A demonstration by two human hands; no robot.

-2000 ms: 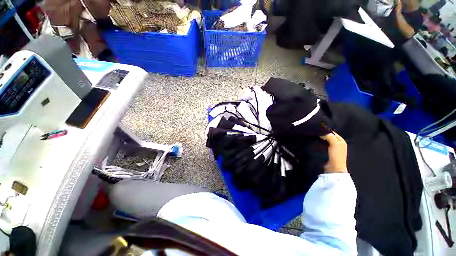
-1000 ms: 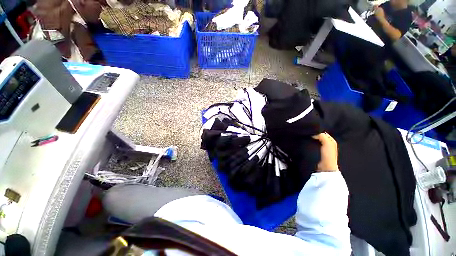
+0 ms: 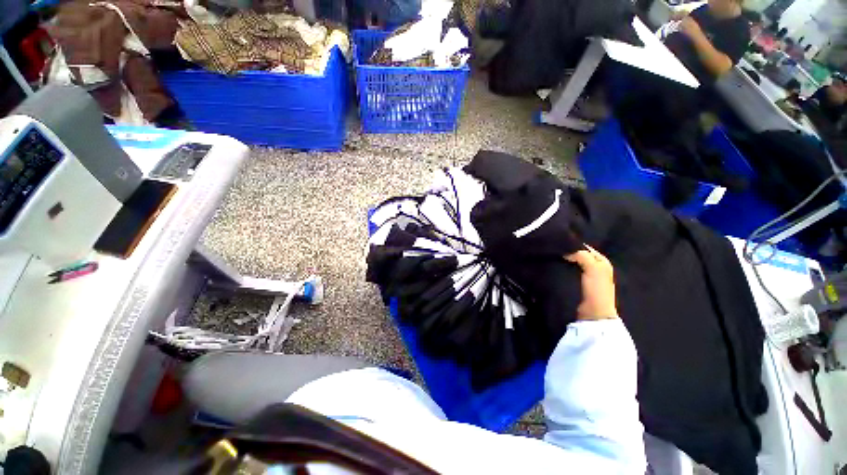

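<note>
My right hand (image 3: 597, 286) reaches out in a pale blue sleeve and grips the edge of black cloth (image 3: 525, 209) with a short white strip on it. Some of its fingertips are hidden in the cloth. The cloth lies against the right side of a round fan-like bundle of black-and-white cut pieces (image 3: 450, 264). The bundle rests on a blue bin (image 3: 464, 394). A large plain black heap of cloth (image 3: 687, 315) lies right of my hand. My left hand is not in view.
The white machine table (image 3: 121, 339) with a phone (image 3: 136, 218) and pens (image 3: 74, 272) is at left. Blue bins of cloth (image 3: 265, 107) stand behind on the speckled floor. Another white table (image 3: 789, 399) is at right. A person (image 3: 710, 42) sits at upper right.
The view has shifted, so the bundle, table and bins sit slightly further left. My right hand stays at the same place on the black cloth.
</note>
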